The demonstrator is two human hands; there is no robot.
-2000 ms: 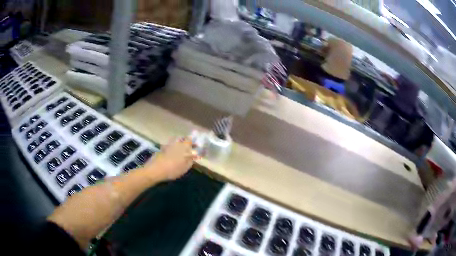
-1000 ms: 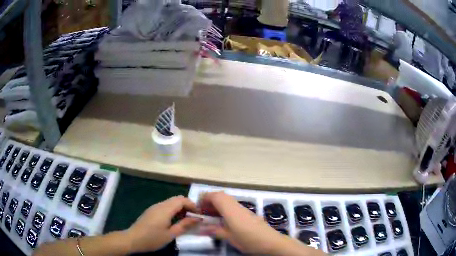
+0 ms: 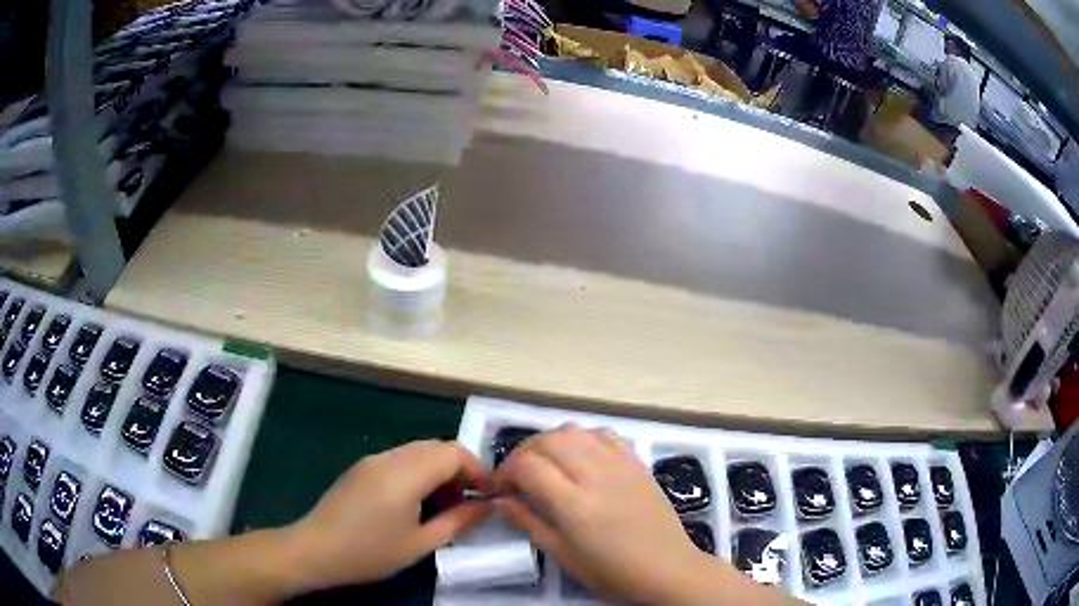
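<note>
My left hand (image 3: 385, 509) and my right hand (image 3: 592, 497) meet over the left end of the near foam tray (image 3: 698, 433). Their fingertips pinch a small thin piece, too small and covered to name. A small white label roll (image 3: 488, 566) lies on its side in the tray, below the fingertips. Black watch bodies (image 3: 683, 483) fill the visible pockets to the right; my right hand hides some. The larger label roll (image 3: 407, 290) stands upright on the wooden board, with a gridded label strip (image 3: 411, 227) sticking up.
Another foam tray (image 3: 251, 414) of watches lies at left. Behind are the wooden board (image 3: 663, 331), stacked trays (image 3: 343, 118) and a grey post (image 3: 81, 154). A pink fan (image 3: 1036, 326) and a white fan (image 3: 1047, 509) stand at right. A person (image 3: 842, 30) shows far behind.
My left hand has moved from beside the larger roll to the near tray, where both hands meet. The white piece between the fingertips a second ago now shows only as a thin dark edge. The view has shifted.
</note>
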